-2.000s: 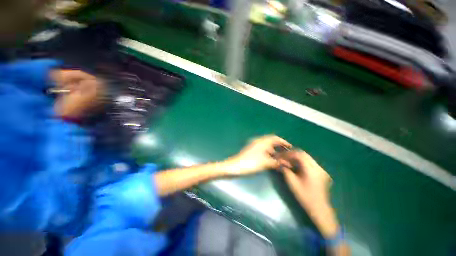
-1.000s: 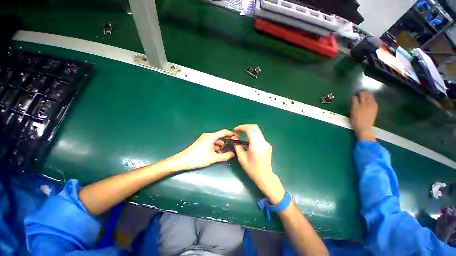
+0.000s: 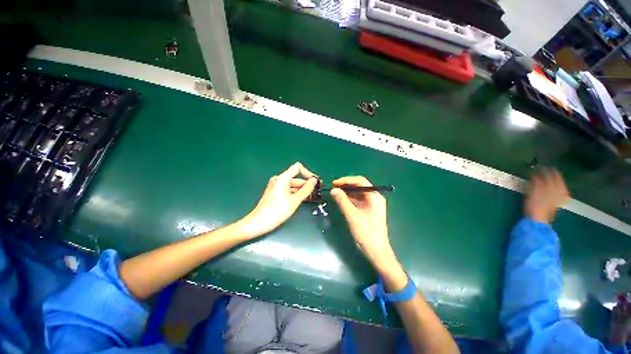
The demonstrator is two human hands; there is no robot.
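Observation:
My left hand (image 3: pixel 280 202) holds a small dark electronic module (image 3: pixel 316 189) between thumb and fingers above the green mat (image 3: pixel 200 159). My right hand (image 3: pixel 365 211) grips thin dark tweezers (image 3: pixel 370 188) like a pen; their tip points left at the module. The tip's exact contact is too small to tell. Small white parts (image 3: pixel 320 209) lie in a loose cluster on the mat just below the module. A light blue strap (image 3: pixel 399 290) is round my right wrist.
A glossy black blister tray (image 3: pixel 59 148) lies left. A white rail (image 3: pixel 304 122) and upright post (image 3: pixel 213 52) stand beyond. Modules (image 3: pixel 368 107) lie on the far green strip. Another worker's hand (image 3: pixel 546 195) is at the right rail. A red tray (image 3: pixel 415 57) lies at the back.
My hands have moved slightly apart; the tweezers and white parts now show clearly. The other worker's hand has moved right and nearer, and the module beside it no longer shows.

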